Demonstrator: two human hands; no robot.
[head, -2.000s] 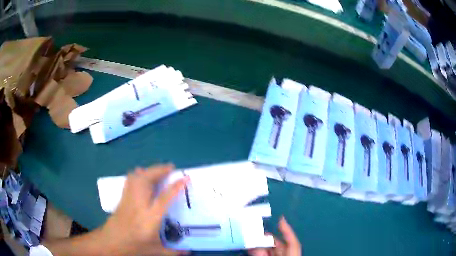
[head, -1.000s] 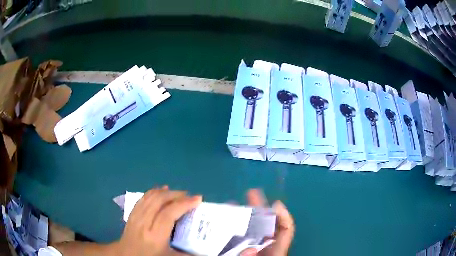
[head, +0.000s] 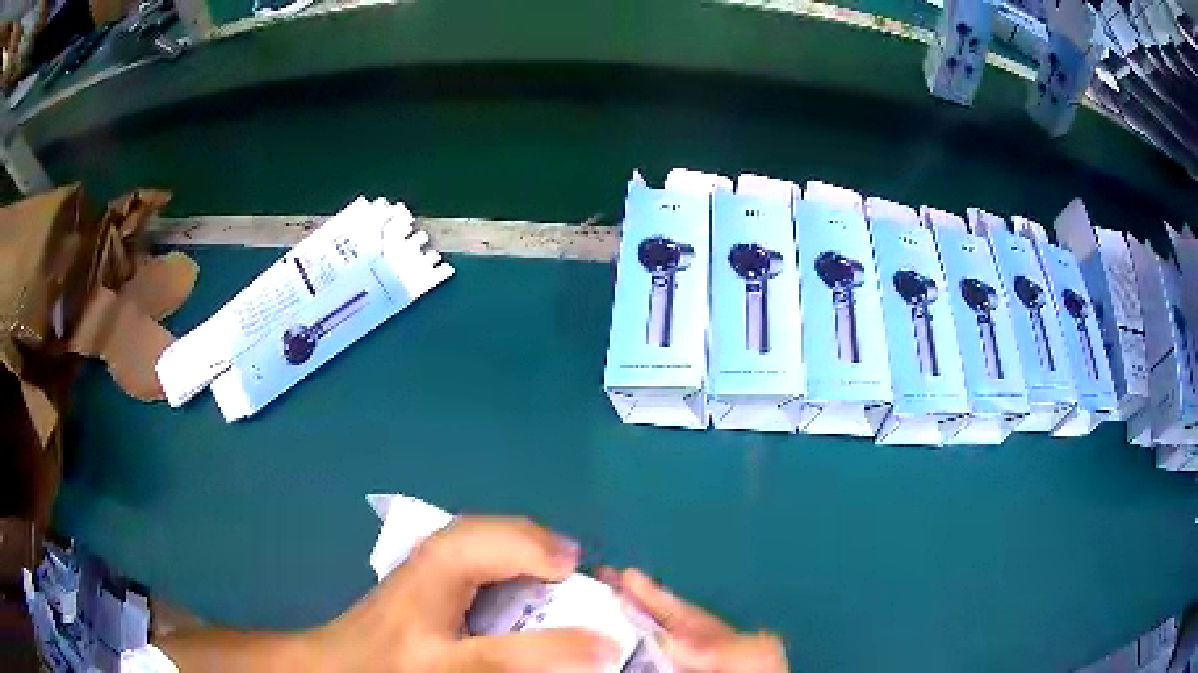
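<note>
A white carton [head: 545, 606] is between my hands at the bottom centre, opened out of its flat shape, with a flap sticking out at its left end. My left hand [head: 480, 585] grips it around the body. My right hand [head: 696, 638] is at its right end, fingers on the end flaps; part of this hand is blurred and cut off by the lower edge. A small stack of flat cartons [head: 315, 309] lies on the green surface at the left. Erected cartons [head: 755, 302] stand side by side in a row at the right, dark product pictures facing me.
Torn brown paper [head: 132, 309] lies at the far left. Small blue-white card pieces [head: 86, 611] are at the lower left. A pale strip [head: 526, 238] edges the green work surface [head: 434, 454]. More cartons [head: 959, 59] stand across the dark green channel at the upper right.
The carton in my hands has gone from flat to opened out, turned, and its right end is now between my fingers. My right hand has closed in on that end.
</note>
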